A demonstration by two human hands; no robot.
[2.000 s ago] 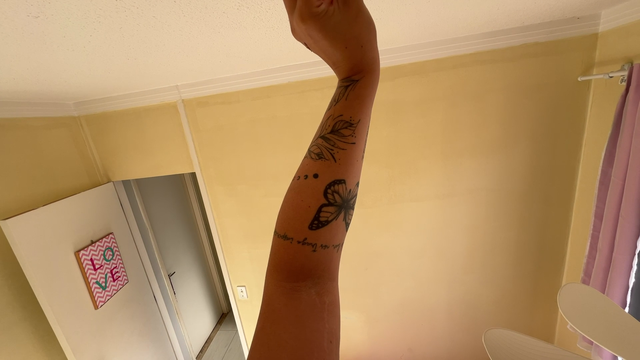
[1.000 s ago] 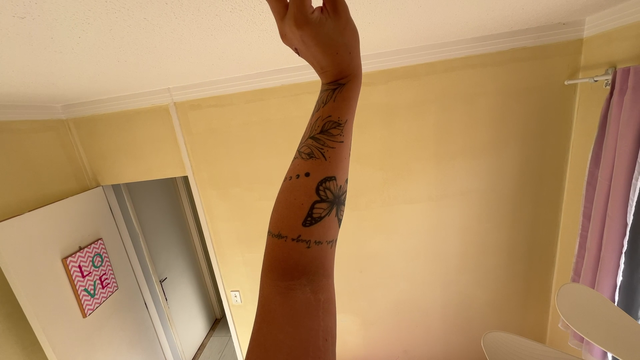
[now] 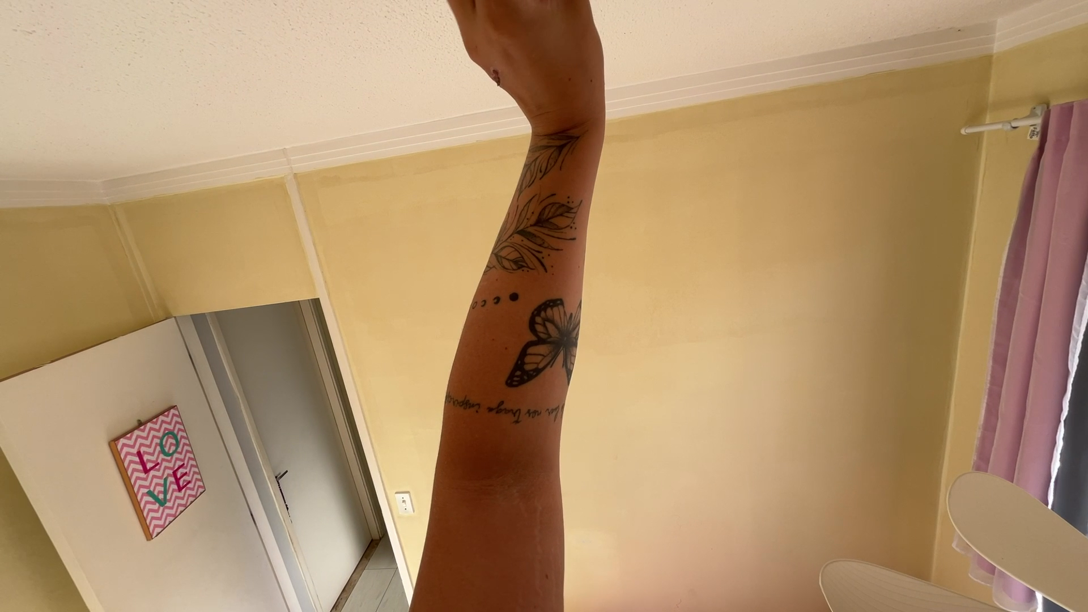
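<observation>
What appears to be my left hand [image 3: 544, 51] is raised at the top edge in the head view, near the ceiling. Its fingers are cut off by the frame, so I cannot tell whether they hold anything. The bare forearm [image 3: 518, 442] rises from the bottom edge, left of centre, and bears leaf, dot and butterfly tattoos and a line of writing. My right hand is out of view.
Behind the arm is a yellow wall [image 3: 765, 297] under a white ceiling [image 3: 255, 68]. A white door [image 3: 76, 408] with a decorated sign [image 3: 159, 472] stands at the left. Pale fan-like blades [image 3: 1020, 535] and a pink curtain [image 3: 1024, 314] are at the right.
The raised hand has shifted slightly left in view since two seconds ago. Its fingers showed partly one second ago and are now beyond the top edge.
</observation>
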